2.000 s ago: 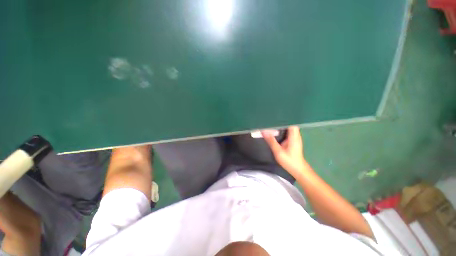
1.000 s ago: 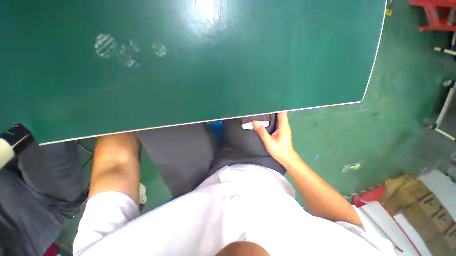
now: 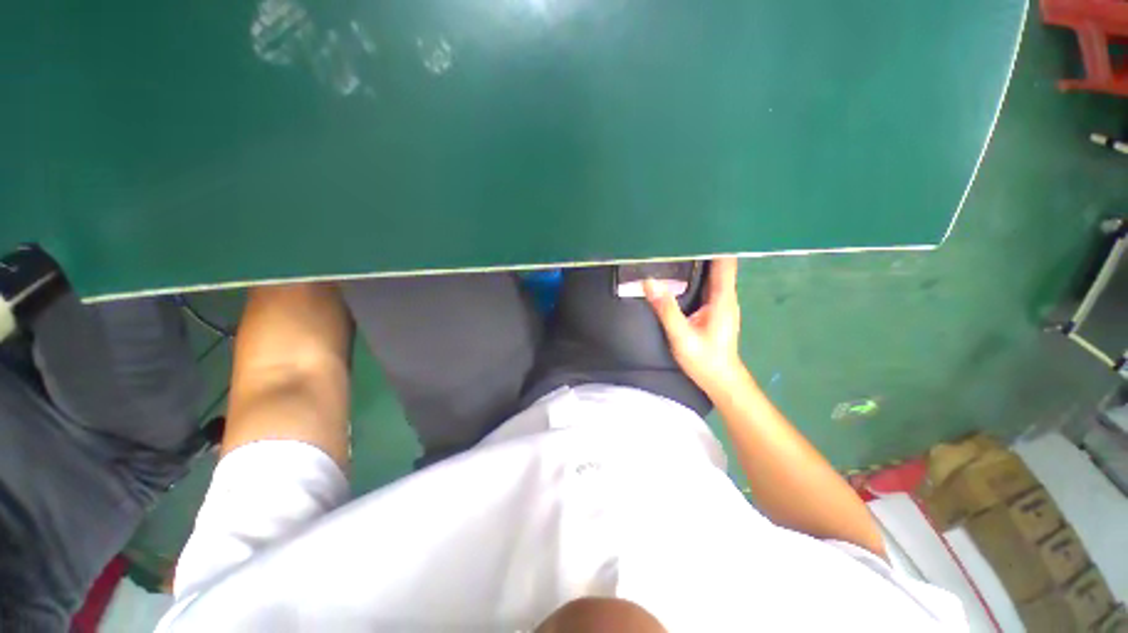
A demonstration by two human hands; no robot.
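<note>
A smartphone [image 3: 658, 278] lies over my right thigh, just below the table edge. Its screen is dark with a pale pink strip at the near end, and its far part is hidden under the table. My right hand [image 3: 705, 324] holds it from the right side, with the thumb on the pale strip and the fingers along the outer side. My left forearm reaches under the table, so my left hand is hidden.
The dark green tabletop [image 3: 544, 161] with its pale edge spans the front and bears whitish smudges. Another person's dark trousers [image 3: 105, 408] are at the left. Brown cartons [image 3: 1027, 519] lie at the lower right. A red stool [image 3: 1095, 43] stands at the upper right.
The view has shifted, so the table edge sits higher in the picture. More of the phone shows than two seconds ago. My right thumb stays at the phone's near end.
</note>
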